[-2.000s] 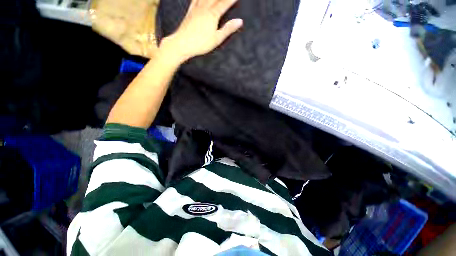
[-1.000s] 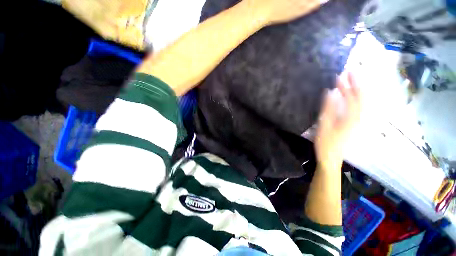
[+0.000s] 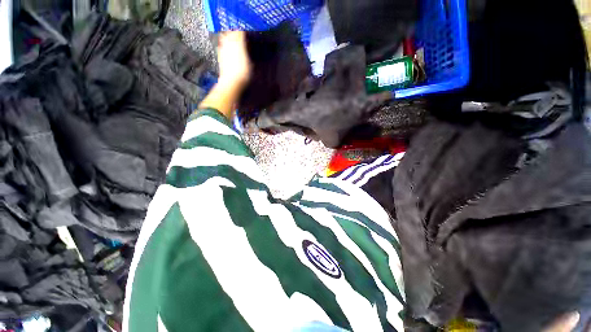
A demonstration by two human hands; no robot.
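My left hand is blurred at the top, beside the left part of a blue plastic crate. It touches or borders dark cut pieces that hang over the crate's near side; its fingers are unclear, so I cannot tell whether it grips them. A large charcoal garment panel lies in folds at the right, beside my lap, with a frayed edge. Of my right hand, only a fingertip or so shows at the bottom right edge, against the panel. Its grip is hidden.
The blue crate holds dark cloth and a green labelled item. A large crumpled dark heap fills the left. Speckled floor and something red show between the crate and my striped shirt.
The view has swung left, from the white table to the crate and heap. My left hand has left the panel on the table and is at the crate. My right hand is nearly out of view.
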